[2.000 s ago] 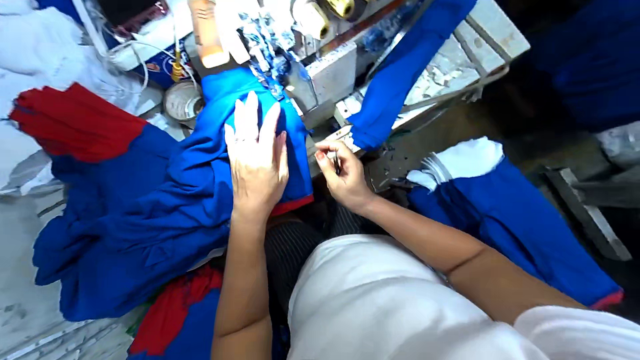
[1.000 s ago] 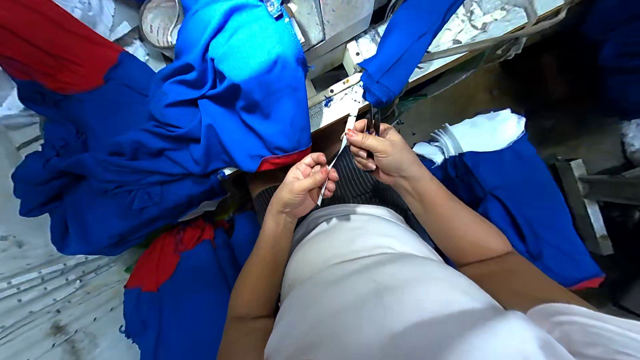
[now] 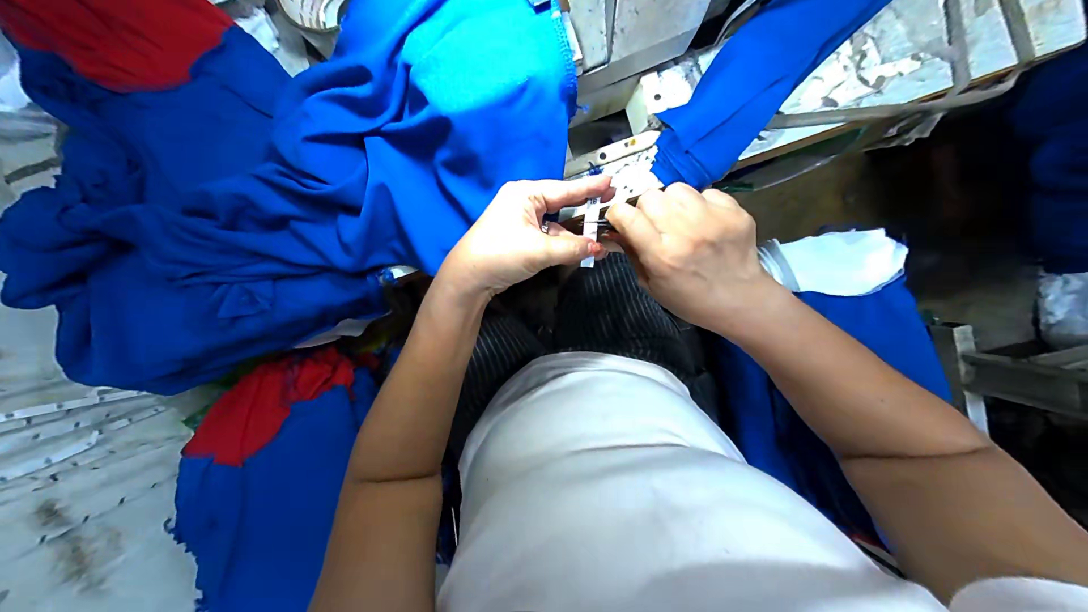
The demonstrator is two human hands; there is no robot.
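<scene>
My left hand (image 3: 527,229) holds a narrow white fabric strip (image 3: 590,231) between thumb and index finger, above my lap. My right hand (image 3: 684,242) is closed around a dark-handled cutting tool, probably thread snippers (image 3: 605,226), whose tip meets the strip. Most of the tool is hidden by the fingers. To the left of my hands, blue cloth (image 3: 459,127) with a red part (image 3: 119,42) lies bunched, its edge close to my left hand. A separate folded blue strip of cloth (image 3: 722,110) hangs over the machine table just beyond my right hand.
The worktable (image 3: 901,59) at the upper right carries lint and scraps. A roll of tape (image 3: 314,12) sits at the top left. Red and blue cloth (image 3: 263,476) hangs at lower left, more blue cloth (image 3: 875,340) with a white end at right, beside a metal frame (image 3: 1011,374).
My left hand has left the blue cloth, where it lay two seconds ago, and come to the white strip. Both hands have since moved closer together, and the right hand has turned knuckles up.
</scene>
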